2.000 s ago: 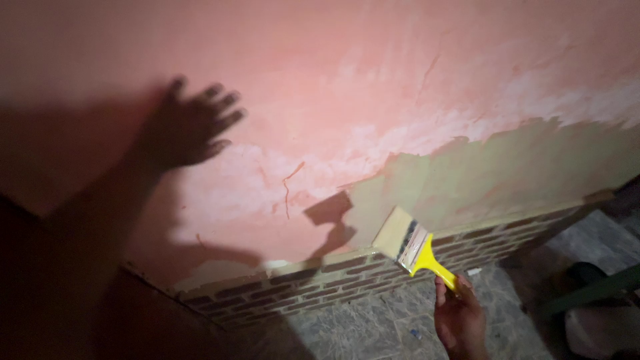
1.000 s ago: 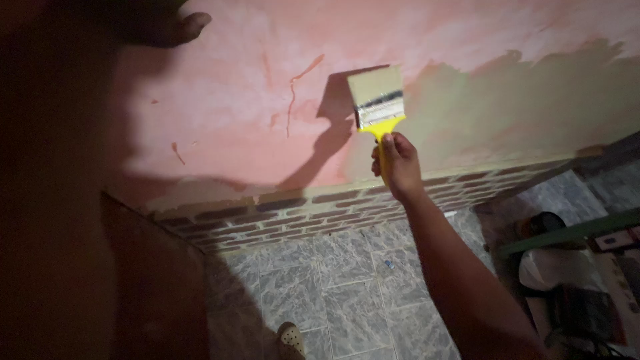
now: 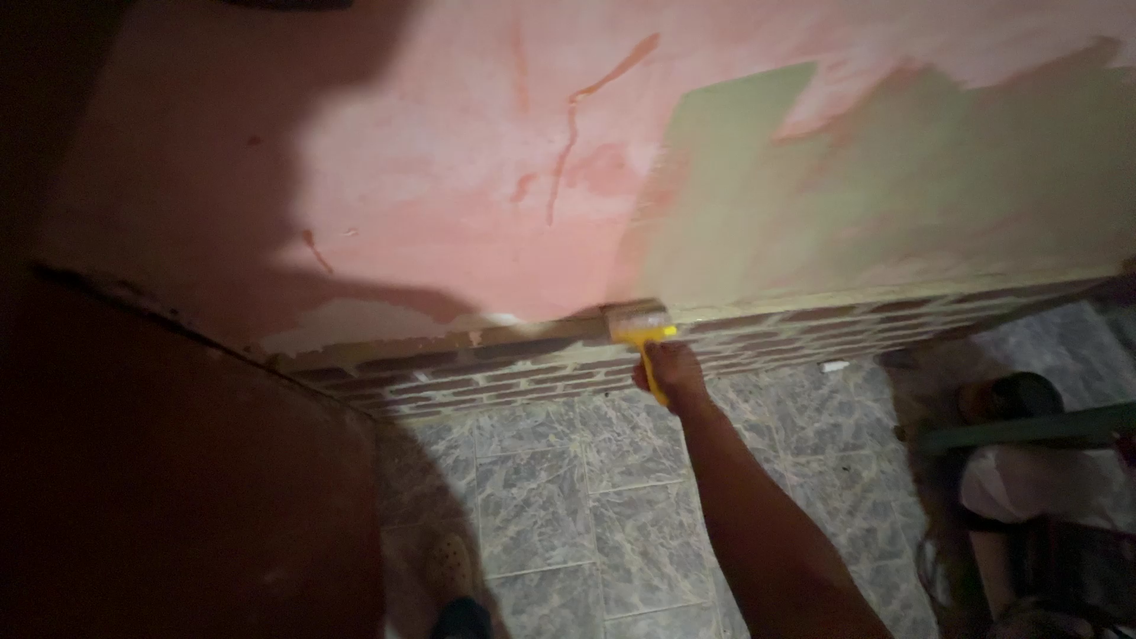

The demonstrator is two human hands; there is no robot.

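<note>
My right hand (image 3: 673,373) is closed around the yellow handle of a wide flat paintbrush (image 3: 641,327). The bristles, somewhat blurred, meet the wall's lower edge just above the brick-pattern band (image 3: 763,333). Right of the brush, green paint (image 3: 754,204) covers the lower wall, with a fresh-looking strip rising at its left border. Left of it the pink wall (image 3: 426,177) shows pale patches and reddish cracks or streaks. My left hand is not in view; a dark shape at the top left edge cannot be made out.
Grey marble-patterned floor tiles (image 3: 541,506) lie below. A foot in a clog (image 3: 451,564) stands at the lower left. A dark reddish surface (image 3: 195,461) borders the left side. At the right are a green bar (image 3: 1029,428), a dark round container (image 3: 1025,395) and dim clutter.
The brush in my right hand has come down from mid-wall to the top of the brick band. Green paint now covers a strip that was pink. My left hand has left the view.
</note>
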